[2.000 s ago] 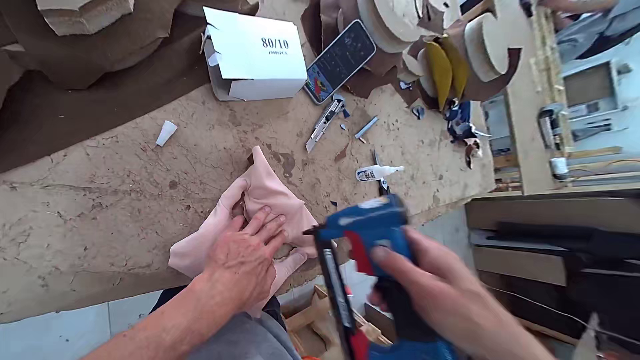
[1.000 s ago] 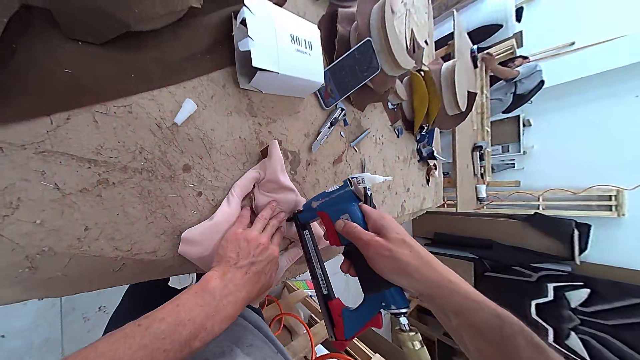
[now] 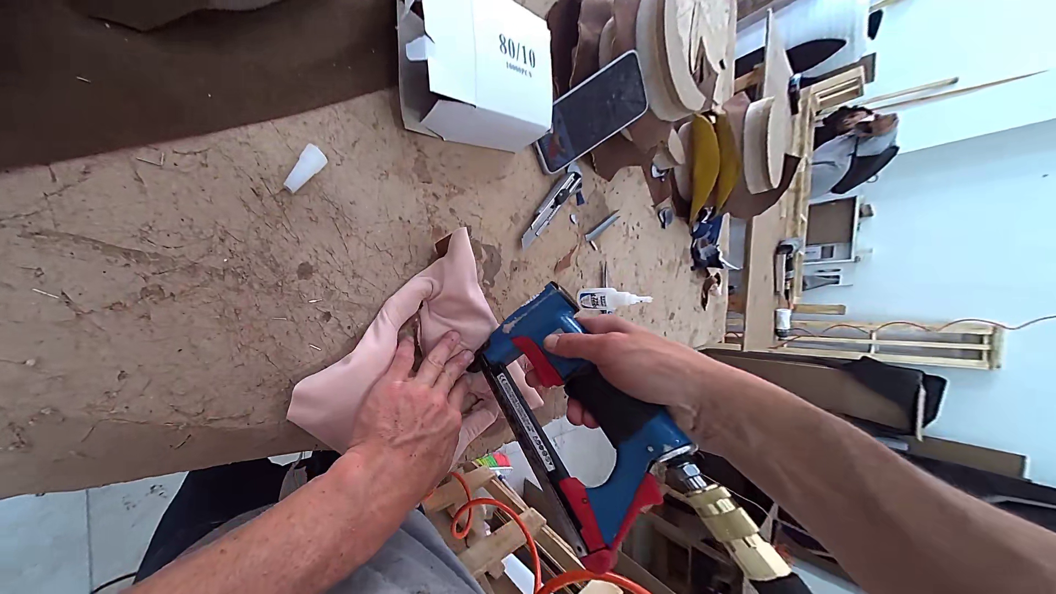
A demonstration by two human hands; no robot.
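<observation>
Pink leather or leather-like material (image 3: 346, 388) lies folded near the workbench's front edge. My left hand (image 3: 412, 404) presses flat on it, fingers spread toward its middle. In my right hand (image 3: 615, 363) is a blue and red pneumatic stapler (image 3: 540, 322), its nose against or just over the material beside my left fingertips. A brass air coupling (image 3: 730, 520) joins the stapler's handle end. What lies directly under the nose is hidden.
On the workbench (image 3: 165, 289) lie a white box (image 3: 487, 74), a smartphone (image 3: 594, 111), a utility knife (image 3: 553, 206), a small white bottle (image 3: 610, 299) and a white plastic nozzle cap (image 3: 305, 167). Orange air hose (image 3: 528, 536) loops below the edge. A person (image 3: 858, 148) is far back.
My right hand has brought the stapler left from beside the pink material to its nose-down place by my left fingers. My left hand stays on the material. The view has shifted somewhat.
</observation>
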